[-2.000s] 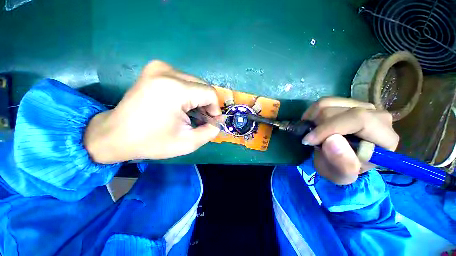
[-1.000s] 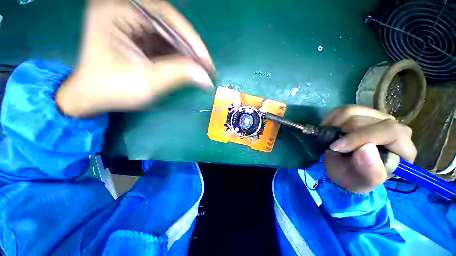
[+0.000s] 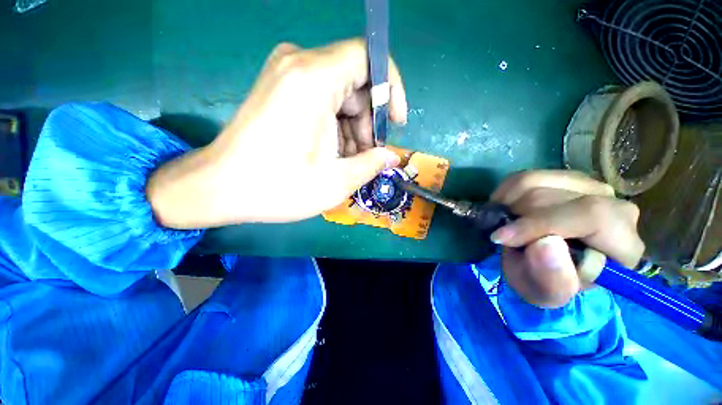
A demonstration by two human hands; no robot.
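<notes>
An orange jig (image 3: 425,215) lies near the bench's front edge with a round dark workpiece (image 3: 385,198) in its middle. My left hand (image 3: 293,130) holds flat silver-grey tweezers (image 3: 379,47) upright in the picture, with the thumb over the jig's upper left part. The tweezers' tips are hidden behind the thumb. My right hand (image 3: 566,225) holds a soldering iron (image 3: 649,293) with a blue handle and black grip. The iron's metal tip reaches the upper right of the workpiece's centre; whether it touches is too small to tell.
A round tan-brown pot (image 3: 643,138) with grey bits inside stands at the right. Behind it is a black fan with a round wire guard (image 3: 675,49). A brown worn box (image 3: 685,213) is at the far right. A clear crinkled piece lies at the top left corner.
My left hand swung up and left away from the jig, then came back over it with the tweezers now turned upright. The iron moved slightly right, then back to the workpiece.
</notes>
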